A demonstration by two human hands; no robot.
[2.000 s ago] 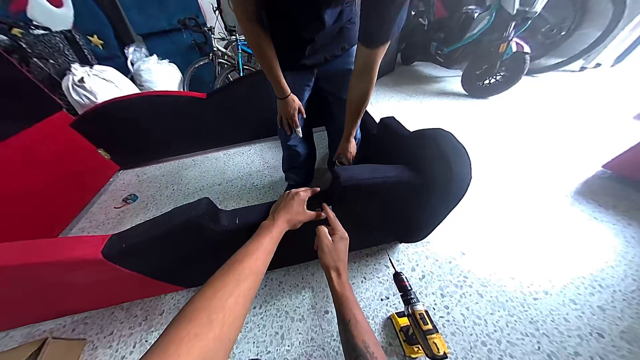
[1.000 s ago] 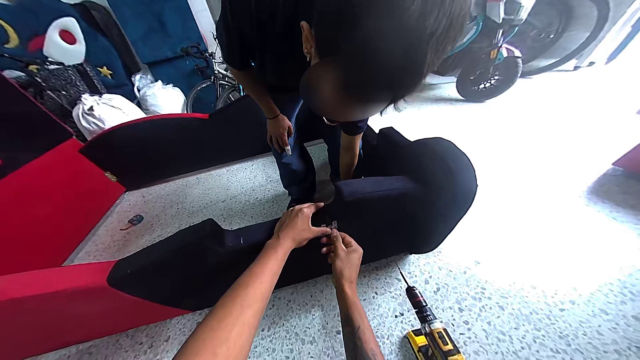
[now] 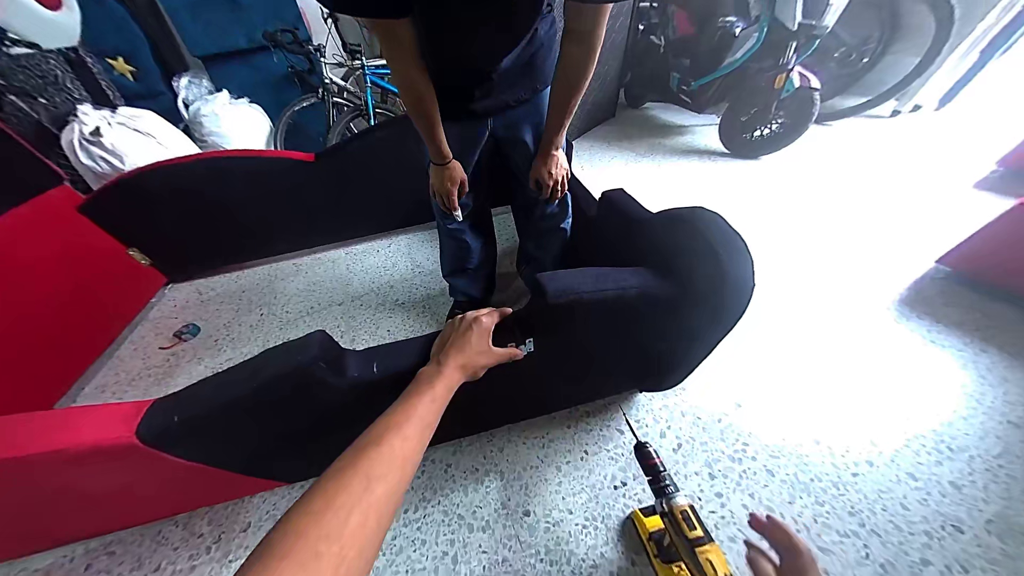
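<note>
My left hand [image 3: 474,344] grips the top edge of a black fabric-covered panel [image 3: 592,352], its thumb against a small metal bracket [image 3: 526,347] on the panel's near face. Whether the thumb presses the bracket or only rests beside it is hard to tell. At the bottom right, my right hand [image 3: 780,548] is partly in view with its fingers apart, just right of a yellow and black cordless drill [image 3: 680,528]. The drill stands on the speckled floor, its long bit pointing toward the panel's lower edge.
A person [image 3: 504,96] stands inside the red and black padded frame [image 3: 72,448], hands on the thighs. A small object with a red cord [image 3: 186,332] lies on the floor inside it. Behind are white bags [image 3: 128,140], bicycles [image 3: 352,88] and a scooter's wheel [image 3: 768,120].
My right hand has left the bracket and moved down and right, beside the drill. My left hand stays at the panel. The other person, bent over a second ago, has straightened and withdrawn a hand from the panel.
</note>
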